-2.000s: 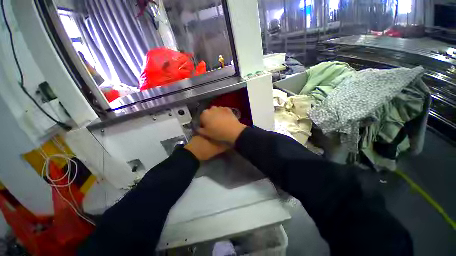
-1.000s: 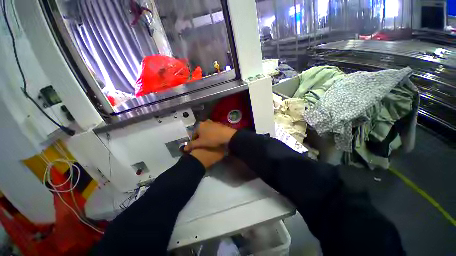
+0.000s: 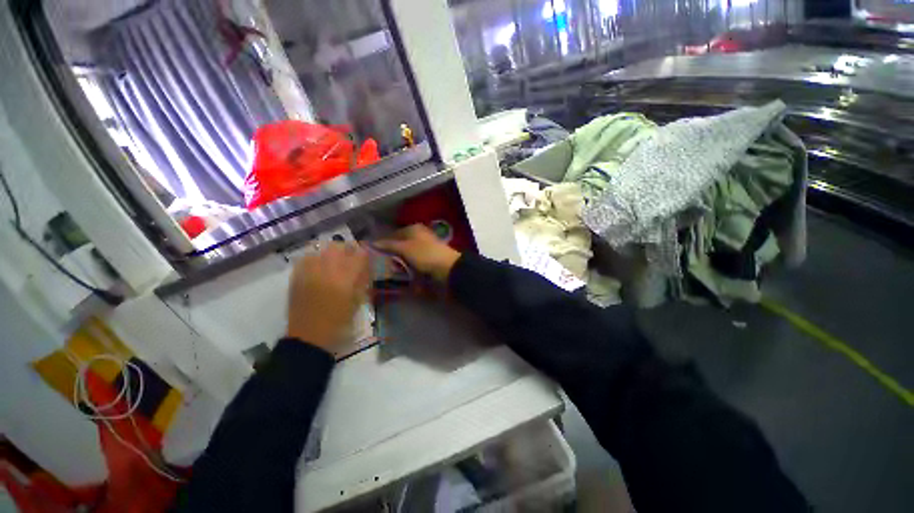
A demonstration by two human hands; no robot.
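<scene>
The white machine cabinet (image 3: 241, 311) is in front of me below the metal-edged window. A red reel (image 3: 409, 212) with a pale hub sits in the compartment at the right, partly hidden by my hand. My right hand (image 3: 423, 250) is at the compartment opening in front of the reel, fingers bent to the left. My left hand (image 3: 329, 291) is at the cabinet front, left of it and blurred. Thin strands (image 3: 393, 263) show between the hands; which fingers grip them is too blurred to tell.
Red plastic bag (image 3: 301, 158) behind the window. Green, grey and cream fabric (image 3: 692, 190) is heaped at the right. A white basket (image 3: 546, 466) is under the machine ledge (image 3: 431, 441). A coiled white cord (image 3: 108, 386) hangs at the left. A yellow line (image 3: 837, 346) crosses the floor.
My hands were together and are now apart: the left has moved left and up, the right is near the reel. The camera view has shifted, so the machine appears farther left.
</scene>
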